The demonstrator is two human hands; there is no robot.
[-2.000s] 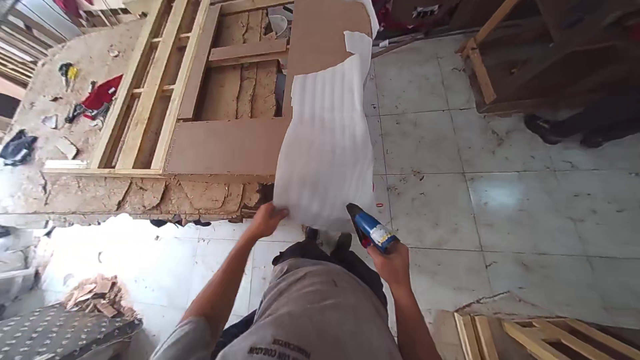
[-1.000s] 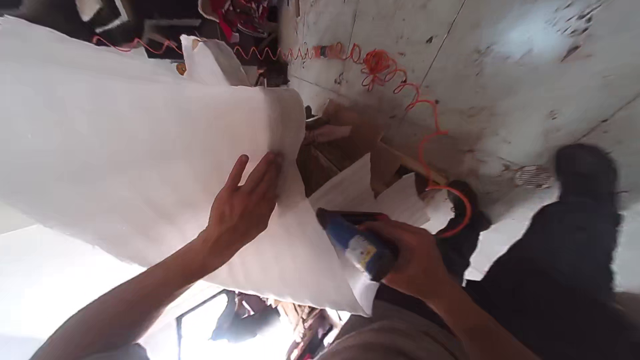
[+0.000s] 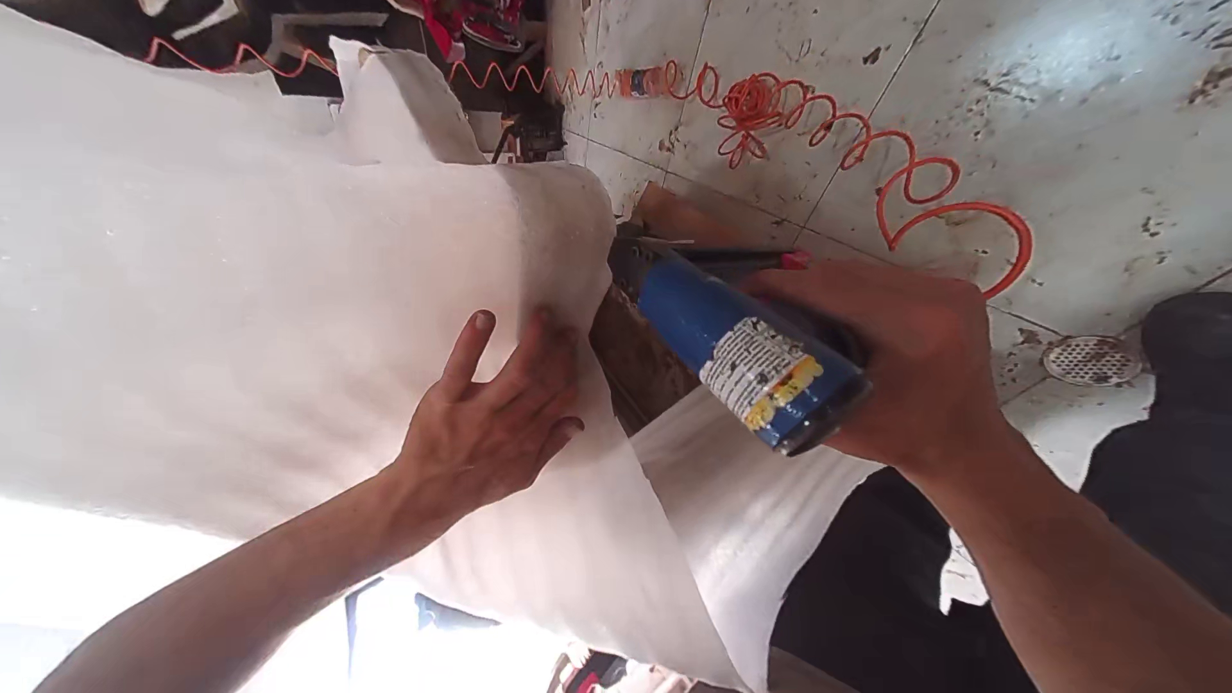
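Note:
White foam sheeting (image 3: 241, 318) covers a large piece with a rounded corner, across the left and middle of the view. My left hand (image 3: 500, 414) lies on it with fingers spread, pressing near the edge. In my right hand (image 3: 895, 356) is a blue pneumatic stapler (image 3: 751, 346), which bears a worn label. Its dark nose is by the edge of the covered corner; whether the two touch cannot be told. A loose flap of the sheeting (image 3: 731, 520) hangs below the tool, and brown material shows between flap and corner.
An orange coiled air hose (image 3: 910, 159) runs over the tiled floor (image 3: 1059, 115) and behind the covered piece. A round floor drain (image 3: 1092, 360) lies at the right, beside a dark-clothed leg (image 3: 1165, 462). Red and dark items (image 3: 491, 24) are at the top.
The view has swung far from the bench seen two seconds ago. Since one second ago the stapler's nose has come up to the covered corner. My left hand remains on the sheeting.

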